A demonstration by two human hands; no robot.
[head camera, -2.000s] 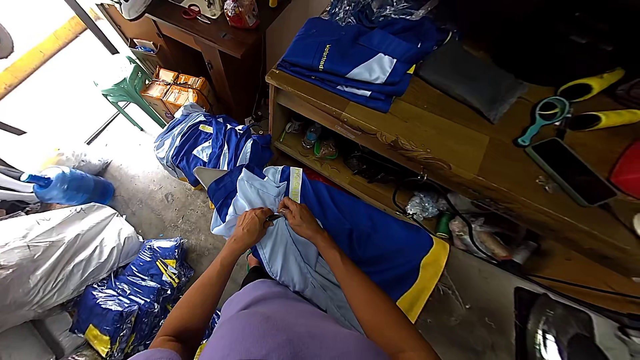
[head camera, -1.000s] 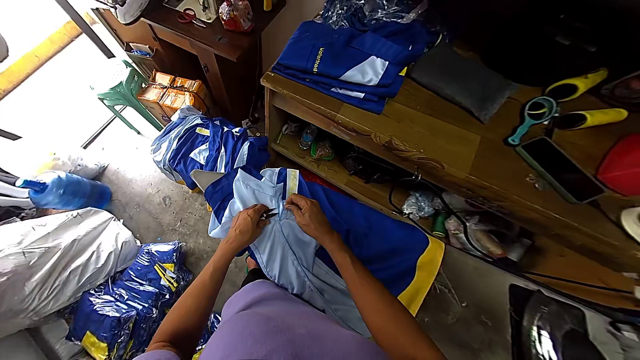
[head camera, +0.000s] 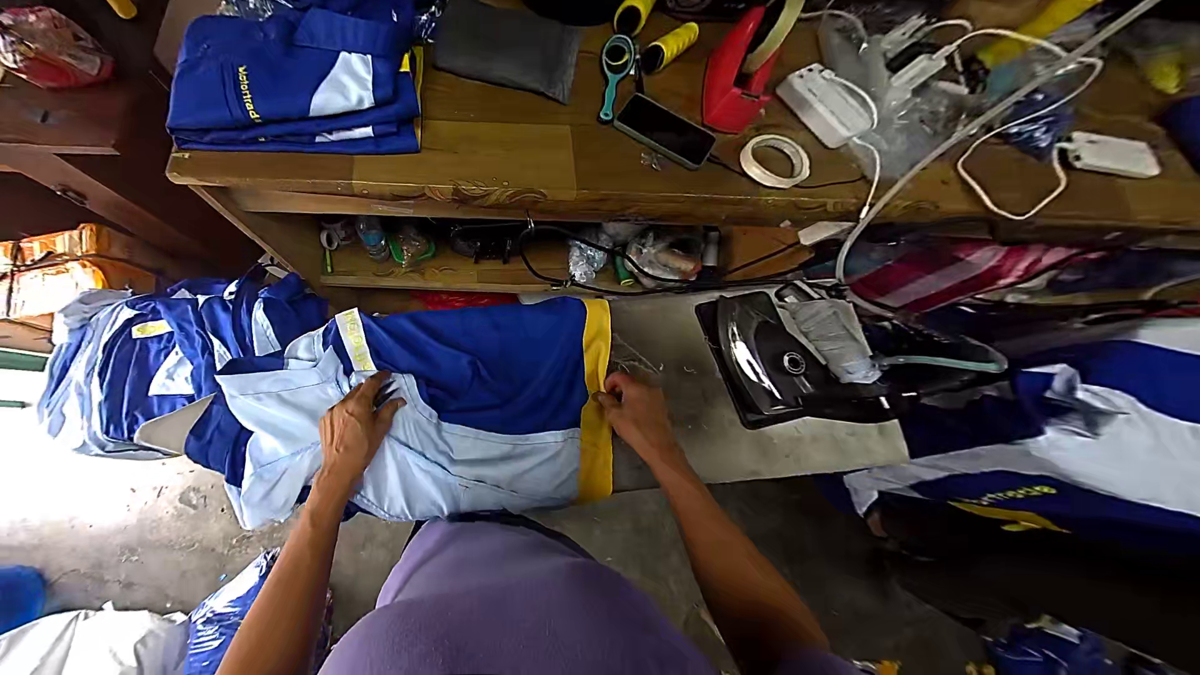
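Observation:
A blue and light-blue garment with a yellow hem band lies spread on a grey padded board in front of me. My left hand rests on its light-blue part, just below a pale strip with lettering; whether the fingers pinch cloth is unclear. At the yellow hem, my right hand has thumb and fingers closed on the edge. A black clothes iron sits on the board to the right of that hand. More blue garments are heaped at the left end.
On the wooden table ahead are folded blue garments, a phone, a red tape dispenser, a tape roll and white cables. Its lower shelf holds cords and bags. More garments hang at the right; plastic-wrapped clothing lies on the floor.
My right hand has moved right, from beside the left hand to the yellow hem. The garment lies flatter, and its hem edge now runs straighter. The view has turned to the right.

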